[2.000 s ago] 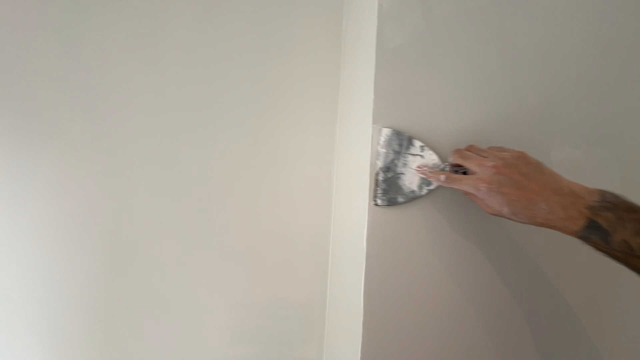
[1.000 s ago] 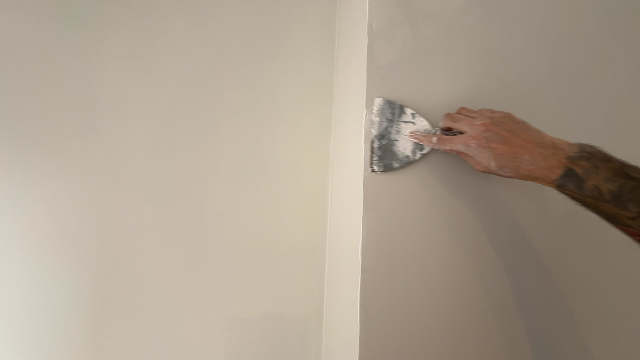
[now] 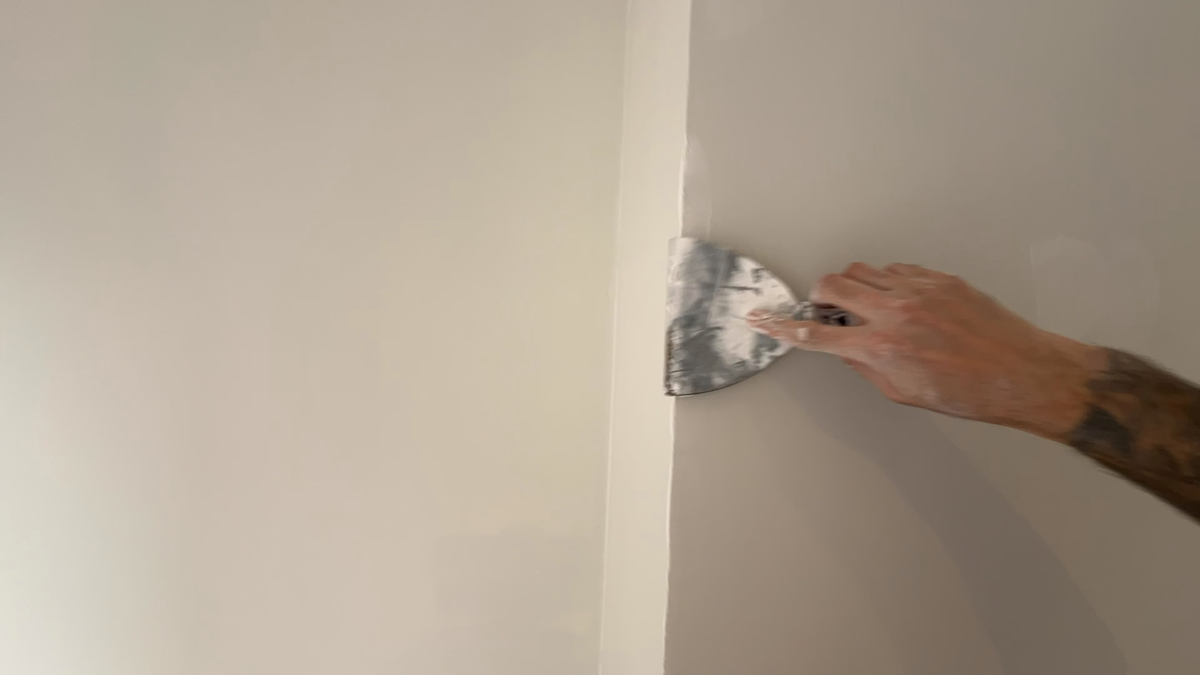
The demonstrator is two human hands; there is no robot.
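Observation:
My right hand (image 3: 947, 347) comes in from the right, gripping the handle of a putty knife (image 3: 727, 323), with a finger stretched along its blade. White compound is smeared over the wide metal blade, which points left. Its edge lies over the border between the right-hand wall surface (image 3: 844, 141) and a narrow light strip (image 3: 647, 375). Above the blade, a thin patch of paler filler (image 3: 696, 187) shows along that border. My left hand is out of view.
A broad, smooth off-white surface (image 3: 328, 328) fills the left side, meeting the narrow strip. A faint lighter patch (image 3: 1092, 281) marks the wall above my wrist. The arm's shadow falls on the wall below.
The putty knife has shifted slightly left against the border, its blade now overlapping the light strip. A pale filler patch now shows above it. My right hand keeps its grip.

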